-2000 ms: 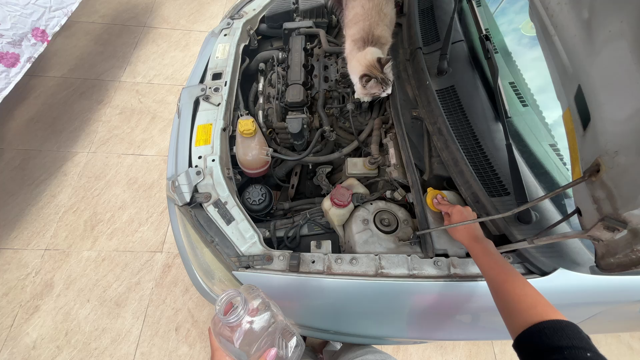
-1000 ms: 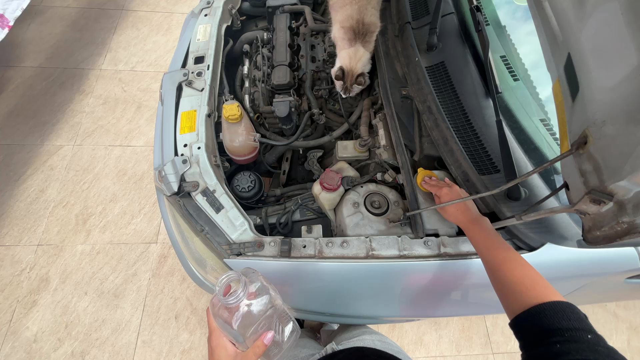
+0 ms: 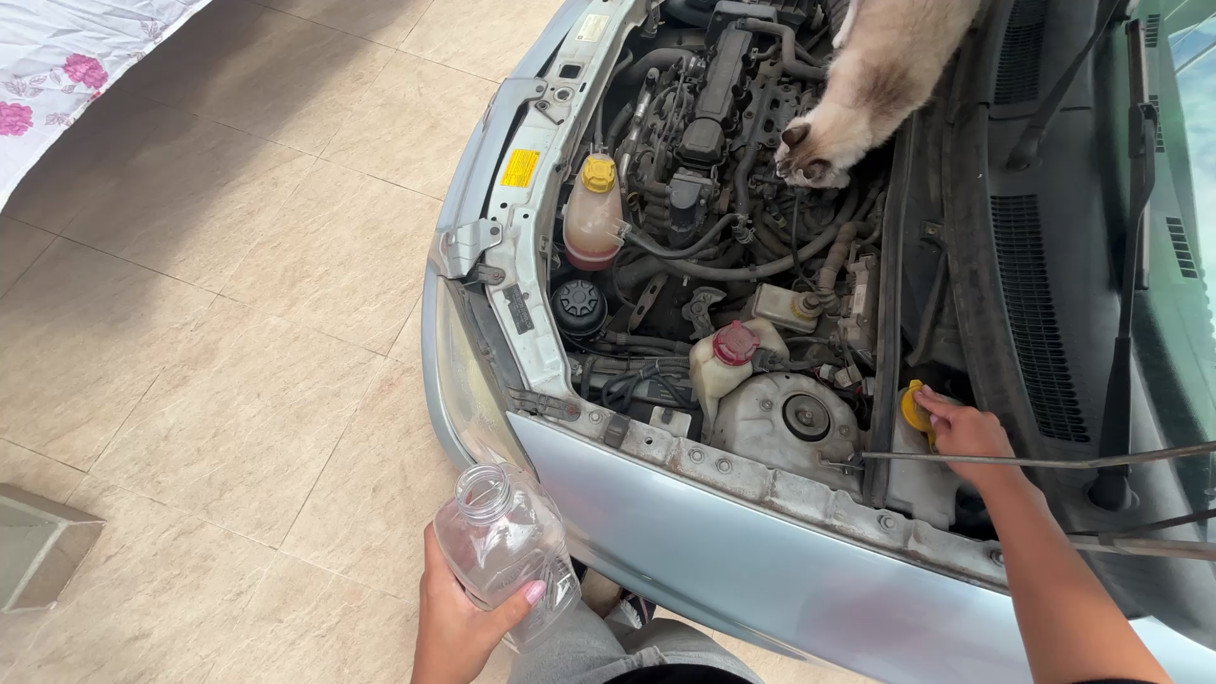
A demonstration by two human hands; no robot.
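My left hand is wrapped around a clear plastic bottle, whose uncapped mouth points up, beside the car's fender. At the rear corner of the engine bay, my right hand has its fingers on the yellow cap of a whitish fluid reservoir. The cap looks tilted up; its hinge or attachment is hidden by the fingers. A thin metal prop rod crosses over my right wrist.
A cat leans over the engine. Nearby are a coolant tank with yellow cap, a red-capped reservoir and a strut tower. Wiper arms lie at right. Floral cloth hangs upper left.
The cat's head has turned more to the left. My right hand stays at the yellow cap and my left hand keeps hold of the bottle.
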